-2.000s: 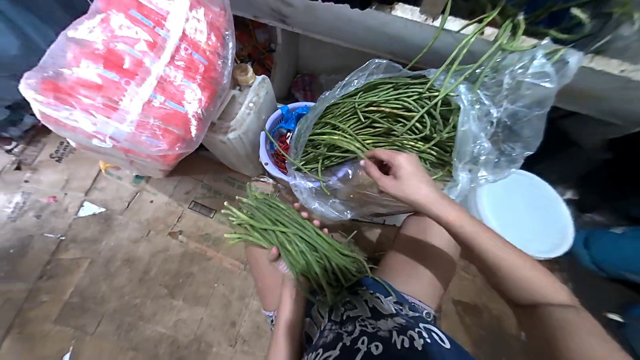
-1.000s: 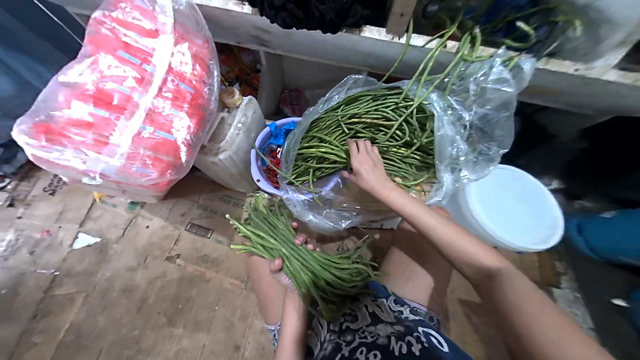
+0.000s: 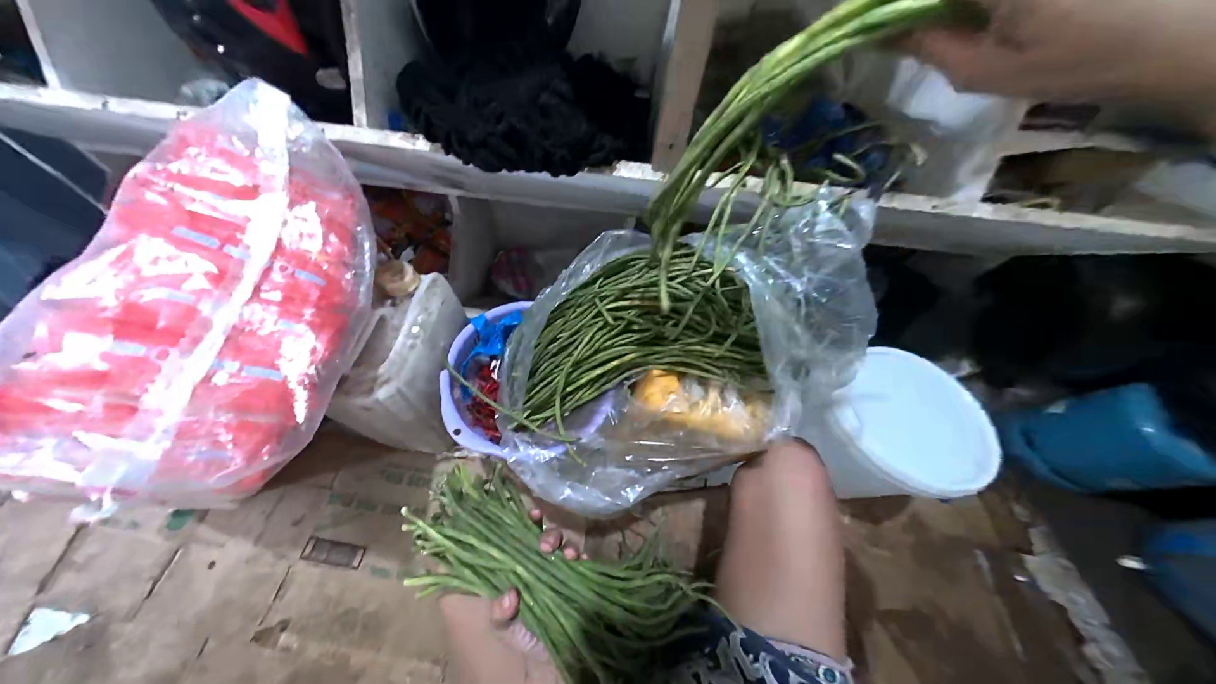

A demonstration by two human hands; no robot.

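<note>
My left hand [image 3: 532, 579] holds a thick bundle of green yard-long beans [image 3: 570, 598] low in front of me, its fingers wrapped around the middle. High at the upper right, my right hand [image 3: 1007, 47], blurred and partly out of view, grips a few long beans [image 3: 741, 114] by one end; their other ends hang down over the pile. That pile of long beans [image 3: 636, 332] lies in an open clear plastic bag [image 3: 817, 285], with a yellow packet [image 3: 698, 404] beneath its near side.
A lavender basket [image 3: 456, 408] holding red items stands left of the bag, beside a whitish jerrycan [image 3: 408, 370]. Farther left is a large clear sack of red packs [image 3: 180, 323]. A white bucket [image 3: 912, 427] and a blue container [image 3: 1121, 437] stand right. Shelving [image 3: 589, 195] runs behind; cardboard [image 3: 237, 589] covers the floor.
My right hand has risen from the bean pile to the upper right, drawing several beans up with it. My left hand still holds its bundle. The yellow packet now shows. The view has tilted up.
</note>
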